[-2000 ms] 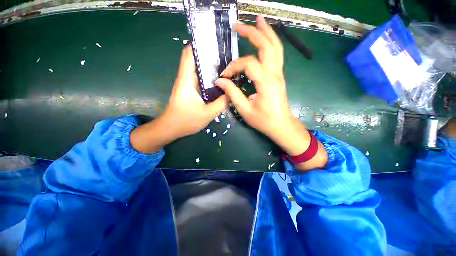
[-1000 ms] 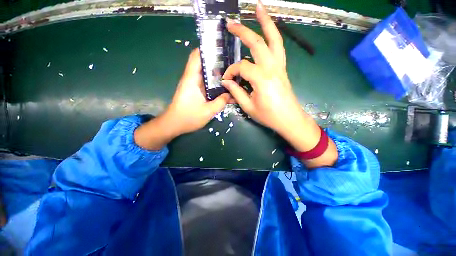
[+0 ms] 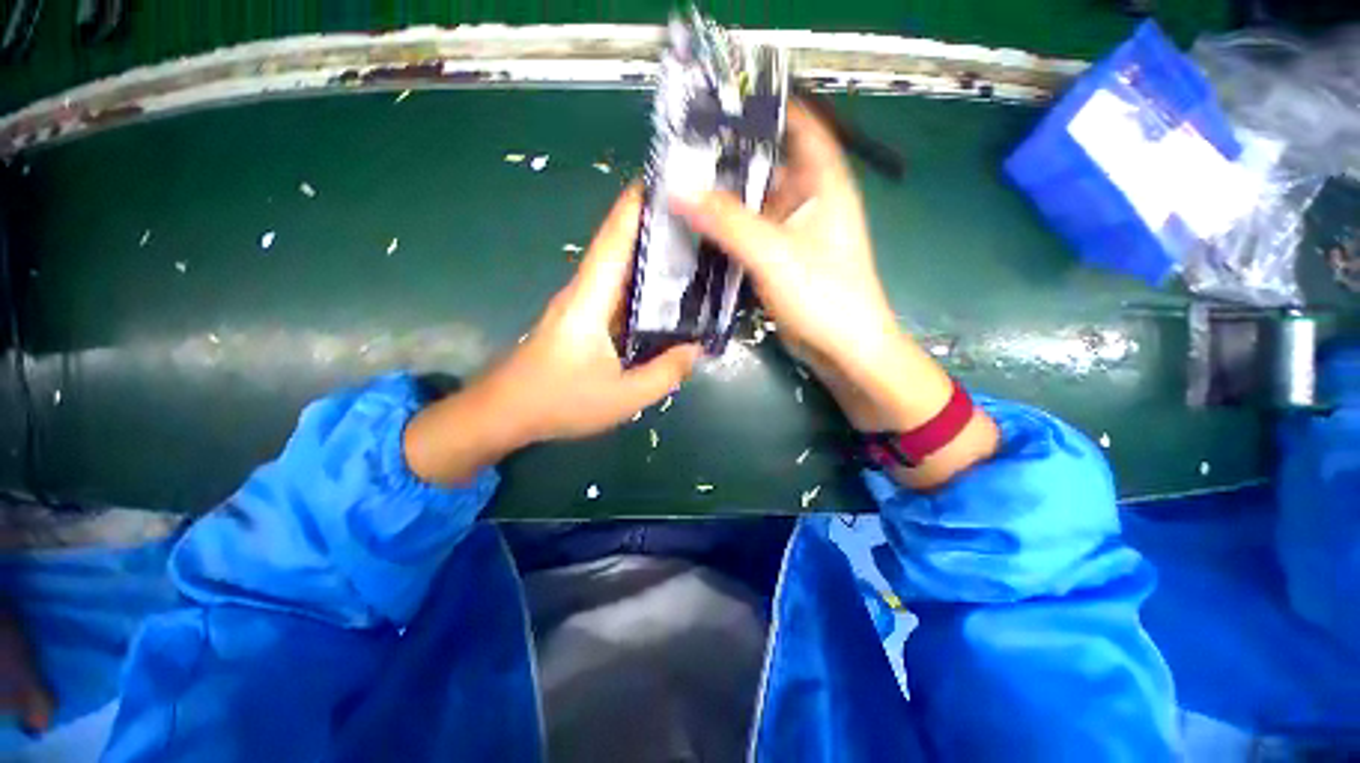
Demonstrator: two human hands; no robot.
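Observation:
The phone unit [image 3: 679,276], a dark slab with a silver-white middle and black strips, is held over the green mat, its far end blurred. My left hand [image 3: 574,350] grips its lower left edge, the thumb at the near end. My right hand [image 3: 813,246] is on its right side, the thumb across the silver-white face and the fingers around the right edge, partly hidden. Small white flakes [image 3: 592,492] lie scattered on the mat.
A worn whitish rail [image 3: 492,60] runs along the back. A thin black stick [image 3: 873,149] lies near it. A blue bin [image 3: 1111,164] and clear plastic bags [image 3: 1268,246] are at the right, with a silver cylinder [image 3: 1302,362] in a dark holder below. Neighbours' blue sleeves show at both sides.
The phone unit has moved right and nearer to me, and its far end now shows. My right hand has gone from pinching over the near end to holding the unit's right side.

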